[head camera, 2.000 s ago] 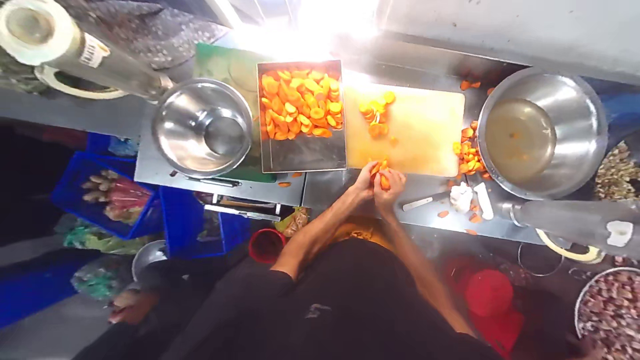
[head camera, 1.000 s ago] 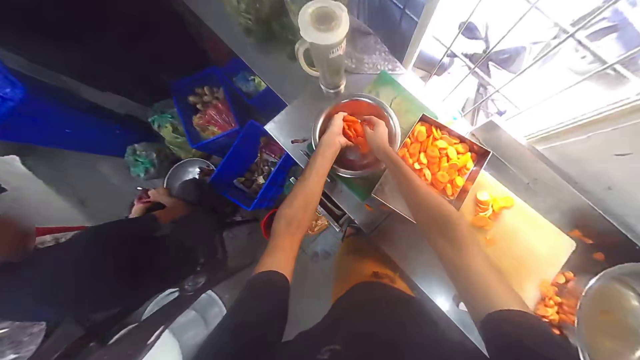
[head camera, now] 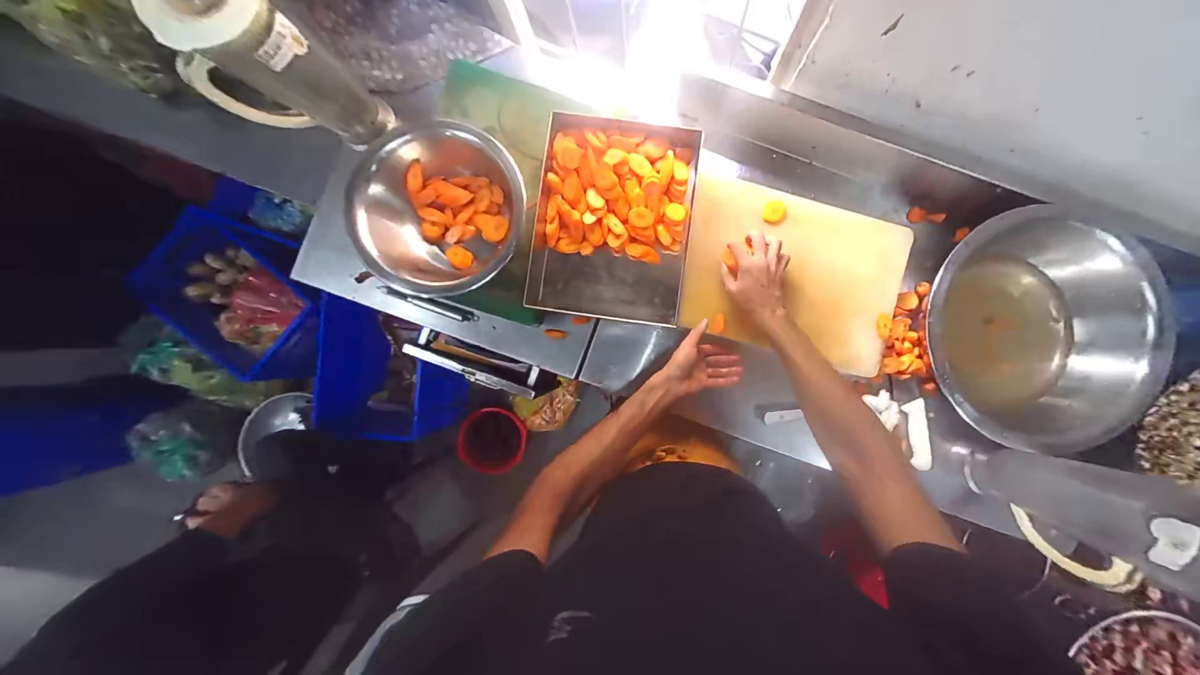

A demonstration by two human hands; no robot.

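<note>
My right hand (head camera: pixel 757 274) rests palm down on a yellowish cutting board (head camera: pixel 844 253), its fingers bent over carrot pieces. Below the board's near left corner, my left hand (head camera: pixel 698 364) is held with spread fingers and holds nothing; a carrot slice (head camera: pixel 718 323) lies just above it. One round carrot slice (head camera: pixel 774 211) sits farther back on the board. Left of the board, a rectangular metal tray (head camera: pixel 609 286) contains many sliced carrots (head camera: pixel 619 197). Beyond it, a steel bowl (head camera: pixel 375 216) holds more carrot slices (head camera: pixel 455 197).
A large steel bowl of cloudy water (head camera: pixel 1125 328) stands right, beside a pile of carrot pieces (head camera: pixel 905 337). A knife (head camera: pixel 783 415) lies near the counter edge. Blue crates (head camera: pixel 216 328) and a red container (head camera: pixel 492 441) are lower left; a co-worker's hand (head camera: pixel 225 506) is nearby.
Both hands have left the steel bowl on the left, where they held carrot slices one second ago. My right hand is now on the board. Carrot slices now lie in that bowl. The view has turned.
</note>
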